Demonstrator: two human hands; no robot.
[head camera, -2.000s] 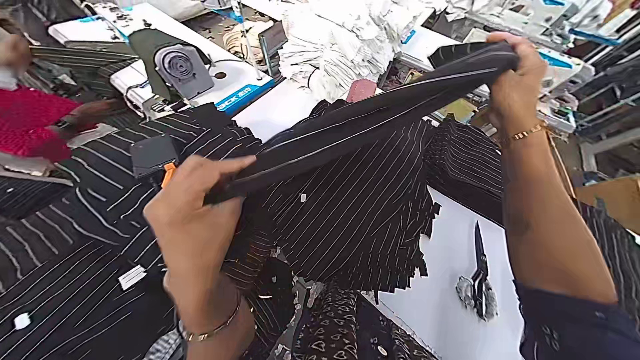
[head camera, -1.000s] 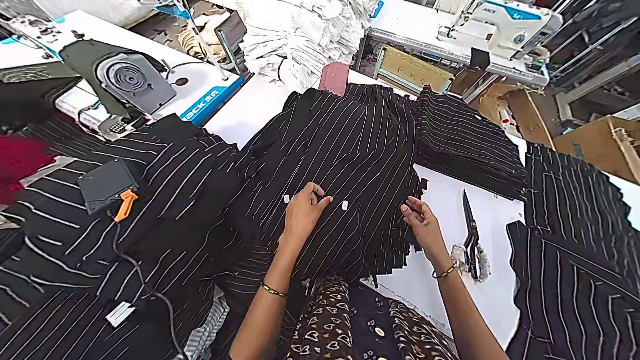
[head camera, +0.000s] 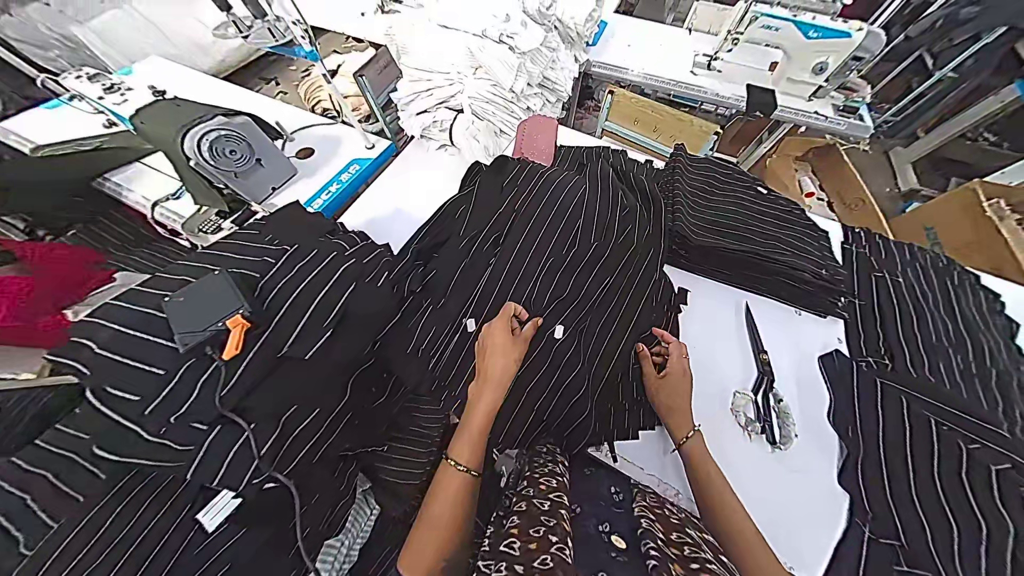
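A pile of black pinstriped cut fabric pieces (head camera: 560, 240) lies on the white table in front of me, with small white stickers (head camera: 559, 330) on the top piece. My left hand (head camera: 504, 344) rests over the middle of that piece, its thumb and index fingertips close together; whether cloth is pinched there I cannot tell. At the pile's right edge is my right hand (head camera: 666, 370), fingers curled and thumb near the fabric's edge; its grip is unclear too. Black fabric shears (head camera: 764, 376) with wrapped handles lie to the right of that hand.
More striped fabric stacks stand at the back right (head camera: 744, 232) and far right (head camera: 928, 400). On the left, a black device with an orange part (head camera: 235, 336) sits on striped cloth. Sewing machines (head camera: 788, 48), a white cloth heap (head camera: 488, 72) and cardboard boxes (head camera: 968, 232) lie beyond.
Two seconds ago both hands held a striped piece stretched up in the air; now they are down at the pile. Since one second ago, the hands have stayed nearly in place.
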